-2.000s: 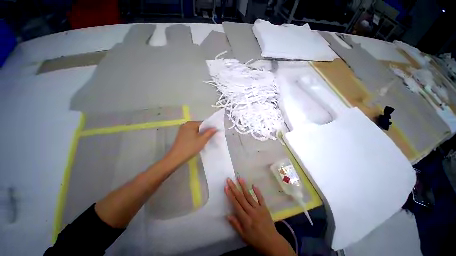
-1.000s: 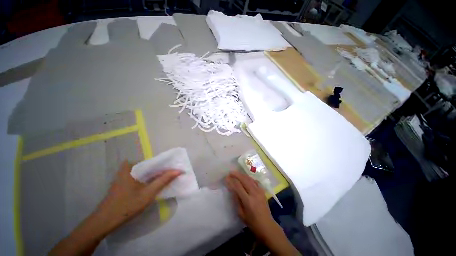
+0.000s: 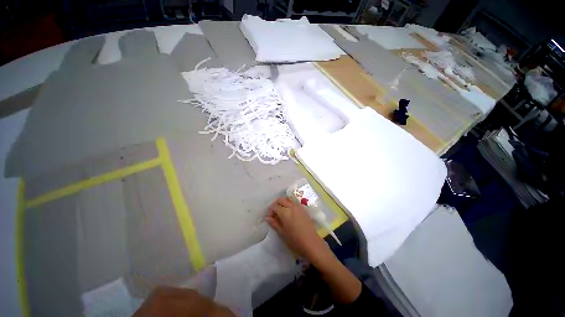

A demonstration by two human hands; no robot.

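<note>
A thin pale white cut panel (image 3: 248,267) lies at the table's near edge, cut off by the bottom of the picture. A small white piece of it or a strap end (image 3: 110,298) shows at bottom left. My left hand (image 3: 183,303) is blurred and cut off by the bottom edge, between these two parts; its fingers and grip are hidden. My right hand (image 3: 292,224) has curled fingers at the panel's upper right corner, close beside the glue bottle; whether it pinches the panel is unclear. The clear glue bottle (image 3: 303,194) lies on its side, its nozzle pointing toward the near right.
Yellow tape (image 3: 178,201) marks the grey-beige covering (image 3: 105,117). A heap of white strips (image 3: 241,114) lies beyond my right hand. Stacked white panels (image 3: 378,167) hang over the right edge. A small black object (image 3: 401,112) stands on brown board (image 3: 353,86). Folded white pieces (image 3: 288,40) lie at the far side.
My left hand has moved down and toward me, taking the folded strap end off the taped area. The panel is drawn nearer. The view has shifted right; my right hand stays near the bottle, fingers more curled.
</note>
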